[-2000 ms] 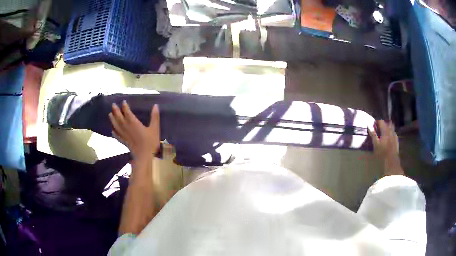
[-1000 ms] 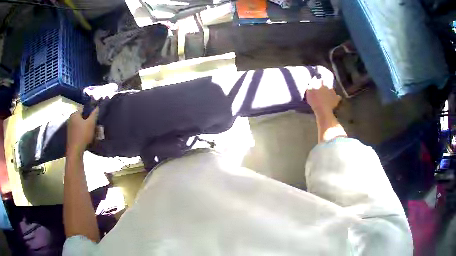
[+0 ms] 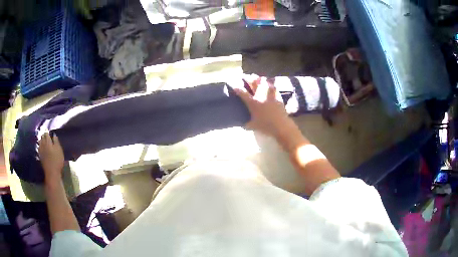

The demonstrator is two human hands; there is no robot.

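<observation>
A dark navy-purple garment piece (image 3: 150,118) lies lengthwise over the long narrow board and is bunched at its left end. The board's rounded right end (image 3: 314,94) shows bright with dark stripes; whether thin cloth covers it I cannot tell. My left hand (image 3: 51,153) holds the garment's near edge at the left, its fingertips on the cloth and its thumb not clear. My right hand (image 3: 266,108) lies with fingers spread on the board, right of the dark cloth's middle, where dark cloth meets the sunlit part. No iron is in view.
A blue plastic basket (image 3: 58,57) stands behind the board's left end, with grey cloth scraps (image 3: 123,47) beside it. A cream pad (image 3: 193,71) lies behind the board. A wire frame (image 3: 351,78) is near the rounded end, beside a light-blue slab (image 3: 402,55). An orange packet (image 3: 259,12) lies at the back.
My right hand has moved left from the board's rounded end towards the middle. My left hand has moved to the garment's left end. The dark cloth now lies smoother and is more bunched at the left.
</observation>
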